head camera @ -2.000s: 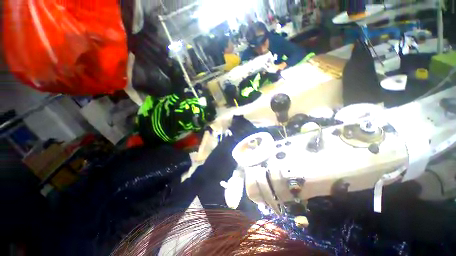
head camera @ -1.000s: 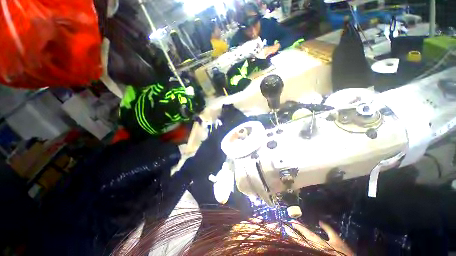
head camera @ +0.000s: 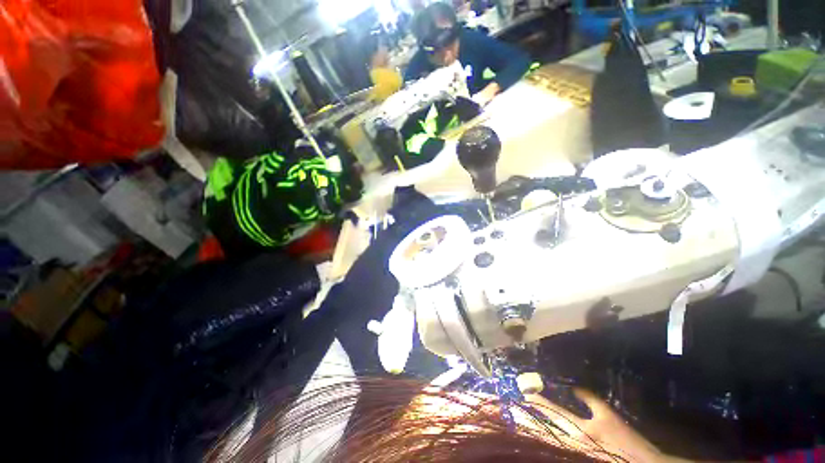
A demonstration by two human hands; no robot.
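Note:
The white sewing machine head (head camera: 579, 271) fills the right side, with a white round disc (head camera: 429, 251) on its left end. Shiny parts and glittery blue cloth (head camera: 507, 384) show under that end. Dark speckled cloth (head camera: 724, 389) lies below the arm. My right hand (head camera: 597, 423) is at the bottom edge, right of the needle area, partly covered by hair; its thumb and fingers look spread over the cloth. Whether it grips the cloth cannot be told. My left hand cannot be made out; a pale patch behind the hair in the bottom middle is unclear.
Dark cloth (head camera: 226, 316) is heaped left of the machine. A red plastic bag (head camera: 77, 86) hangs upper left beside a dark bag (head camera: 222, 90). A black and neon green bundle (head camera: 276, 199) lies behind. A person (head camera: 470, 59) sits at a machine opposite.
My right hand has come into view at the bottom and now shows more of the forearm and a sleeve edge. The whole view has shifted, with things now further left.

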